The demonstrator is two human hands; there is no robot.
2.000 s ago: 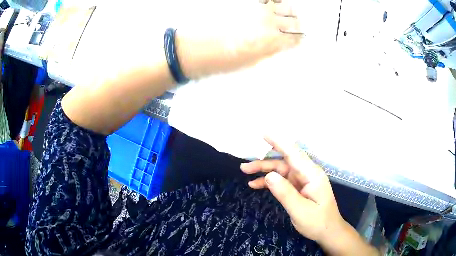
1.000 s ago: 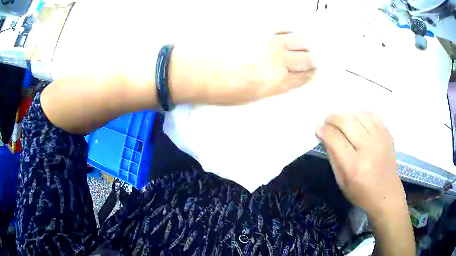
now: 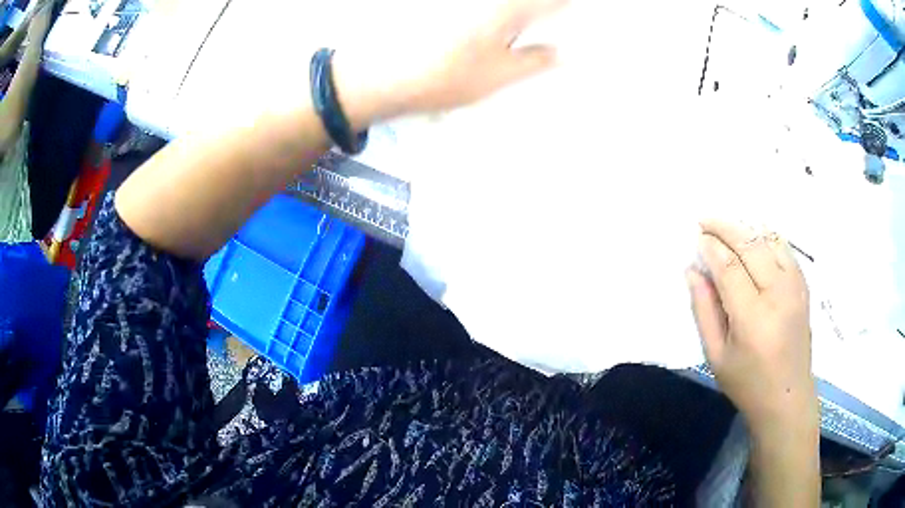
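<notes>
A white fabric piece (image 3: pixel 556 268) lies over the white table and hangs over its front edge; its upper part merges with the overexposed tabletop. My left hand (image 3: pixel 486 60) is above the table at the upper middle, thumb and fingers apart, partly washed out, with a dark band on the wrist. My right hand (image 3: pixel 756 313) is at the fabric's right side, palm down with fingers curled. Whether its fingertips pinch the cloth cannot be told. Metal parts of the sewing machine (image 3: pixel 873 139) show at the upper right.
A ruler-marked front edge (image 3: pixel 362 198) shows left of the fabric. A blue plastic crate (image 3: pixel 288 283) is below the table at left. Another person's arm (image 3: pixel 18 99) is partly visible at the far left edge.
My left hand has lifted away from the cloth and its fingers have spread. The fabric has shifted right, uncovering ruler edge at left. My right hand has moved from the front edge onto the fabric's right side.
</notes>
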